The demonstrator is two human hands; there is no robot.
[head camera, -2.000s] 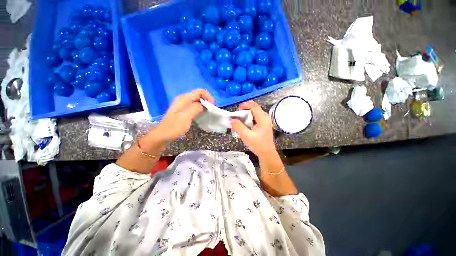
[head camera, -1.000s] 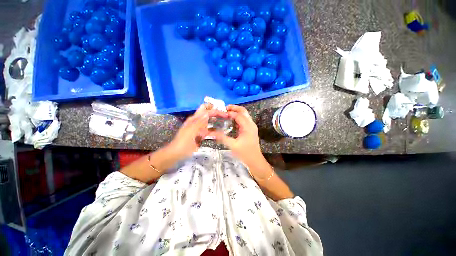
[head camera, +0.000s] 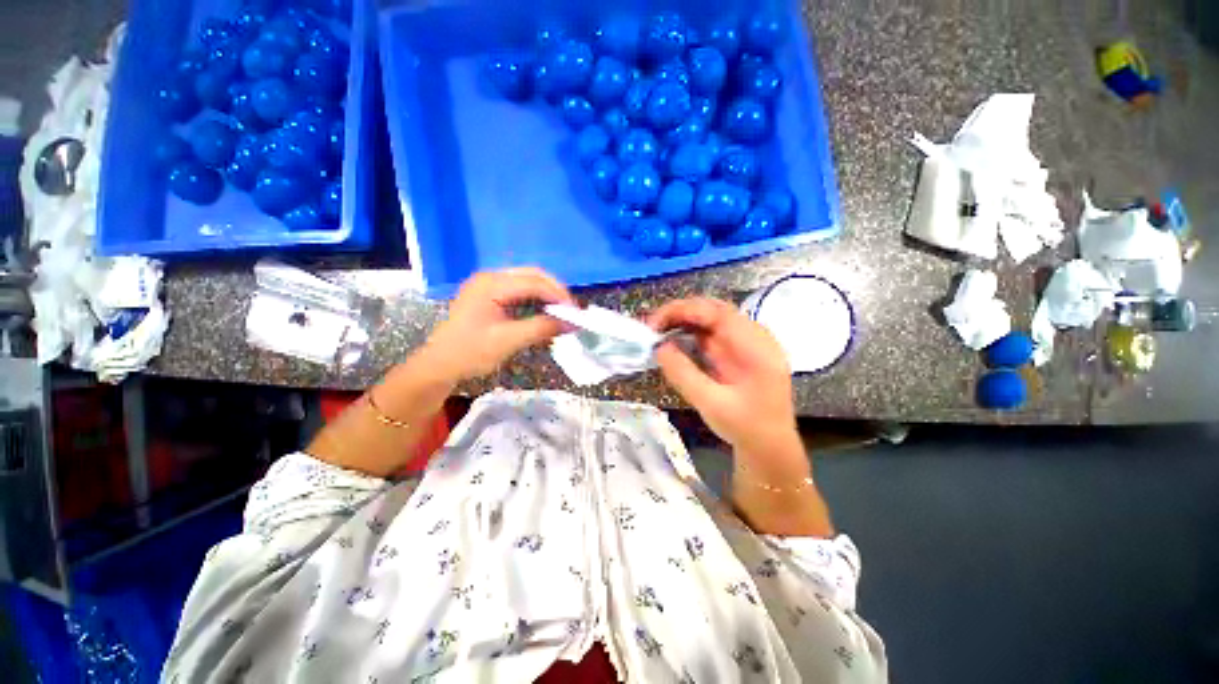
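Note:
A white cloth is stretched between my two hands, over the bench edge in front of my body. My left hand pinches its left end. My right hand holds its right end. No ball can be made out in my hands. The right-hand blue tote lies just beyond my hands and holds many glossy blue balls, mostly in its right half. The left-hand blue tote holds more blue balls.
A round white-topped tin stands beside my right hand. A clear packet lies left. White rags heap at far left. At right are a white box, crumpled rags, two dark-blue balls and a blue-and-yellow item.
One second ago my hands were close together around a small, unclear shape. Now they have moved apart with the cloth spread between them. The view has shifted slightly.

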